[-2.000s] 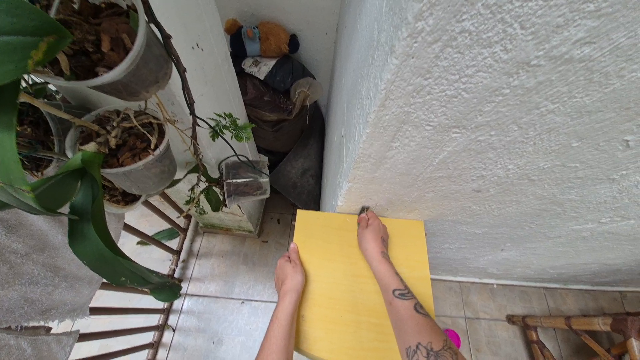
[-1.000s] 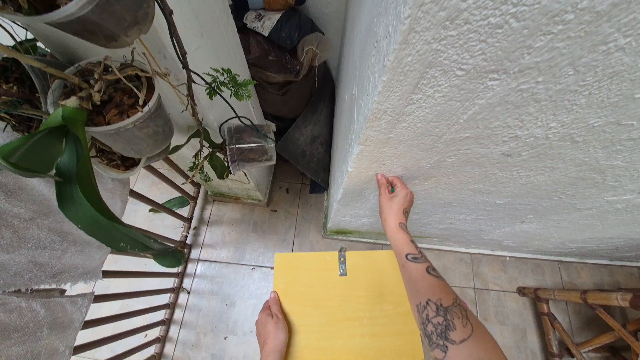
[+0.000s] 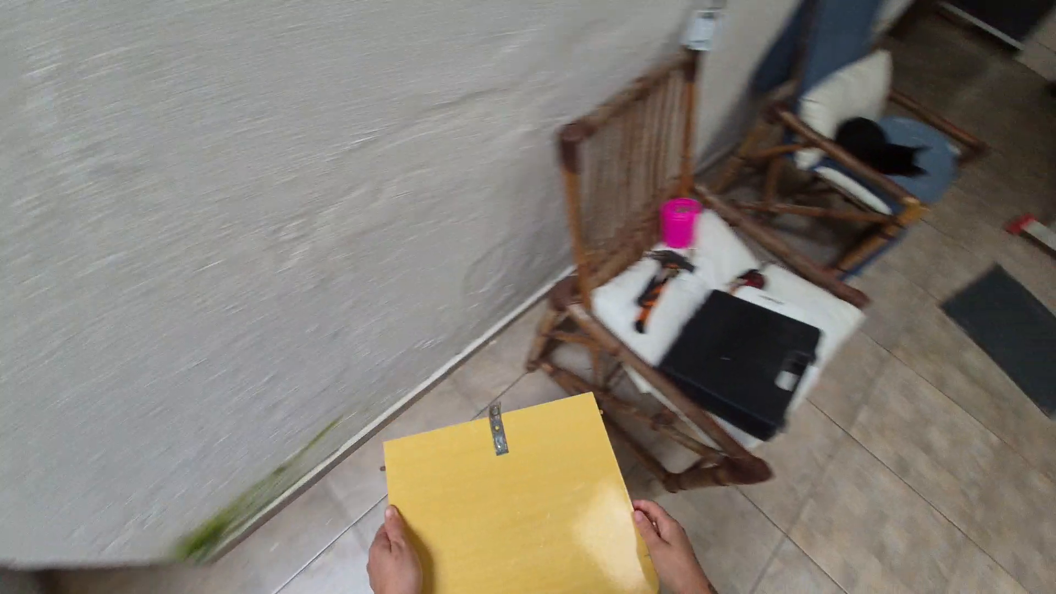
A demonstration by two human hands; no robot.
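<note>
A yellow panel [image 3: 511, 495] with a flat face is held low in the view, its lower end cut off by the frame. My left hand [image 3: 394, 551] grips its left edge, thumb on the face. On the opposite edge my right hand [image 3: 667, 540] has its fingers closed around the rim. A small perforated metal bracket [image 3: 497, 429] is fixed at the panel's top edge and sticks out slightly beyond it.
Left is a rough white wall [image 3: 289, 206]. A wooden chair [image 3: 577, 206] at right bears a black case [image 3: 742, 359], an orange-and-black hammer [image 3: 656, 293] and a pink cup [image 3: 680, 223]. Behind, a second chair [image 3: 841, 214] holds a black cat [image 3: 879, 148]. A dark mat [image 3: 1006, 334] lies on the tiles.
My right hand has left the wall and now grips the panel's right edge. The view has swung right, from the potted plants to the chairs.
</note>
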